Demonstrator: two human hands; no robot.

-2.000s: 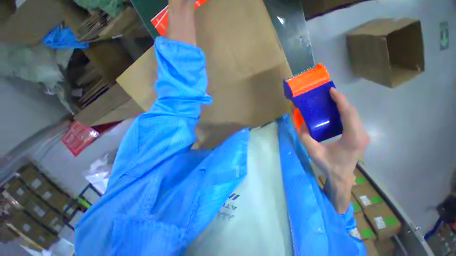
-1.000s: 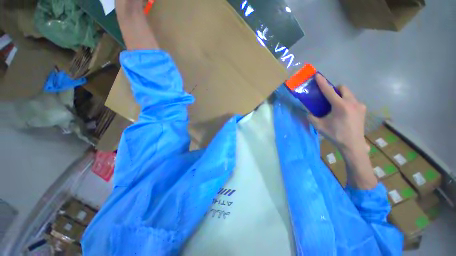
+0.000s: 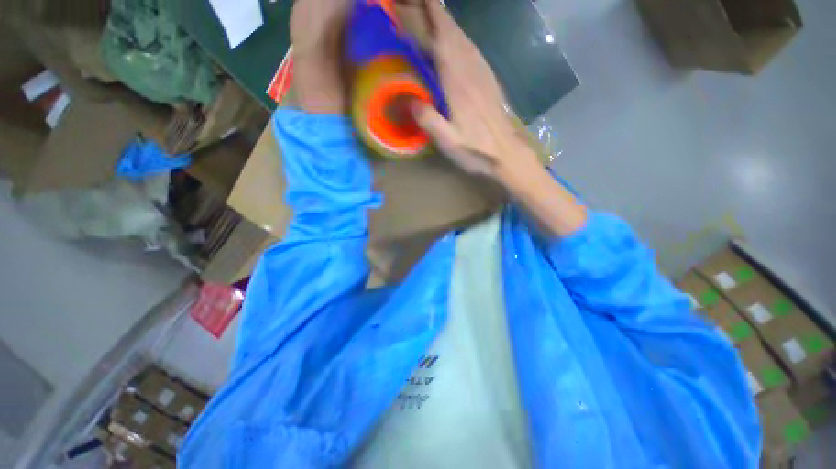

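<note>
A brown carton (image 3: 435, 197) lies against my front on the table's near edge, partly hidden by my hands and sleeves. My right hand (image 3: 467, 110) grips the purple-blue tape dispenser (image 3: 396, 55) over the carton. Its roll side, with an orange hub, faces me; the dispenser is blurred and its front end is at the top edge of the picture. My left hand (image 3: 319, 50) is at the carton's far left part beside the dispenser, blurred and cut off by the top edge. Its fingers are hidden. A clear strip of tape (image 3: 547, 137) shows at the carton's right edge.
The dark green table (image 3: 522, 50) holds a white paper (image 3: 238, 18) and an orange label sheet (image 3: 281, 78). An open carton (image 3: 724, 32) stands on the floor at upper right. Green-labelled cartons (image 3: 761, 321) are stacked at lower right. Scrap cardboard and a green bag (image 3: 156, 55) lie at left.
My right hand has moved the tape dispenser from the carton's right side up and left over the carton, turning its roll side to view. My left hand has shifted right in the picture.
</note>
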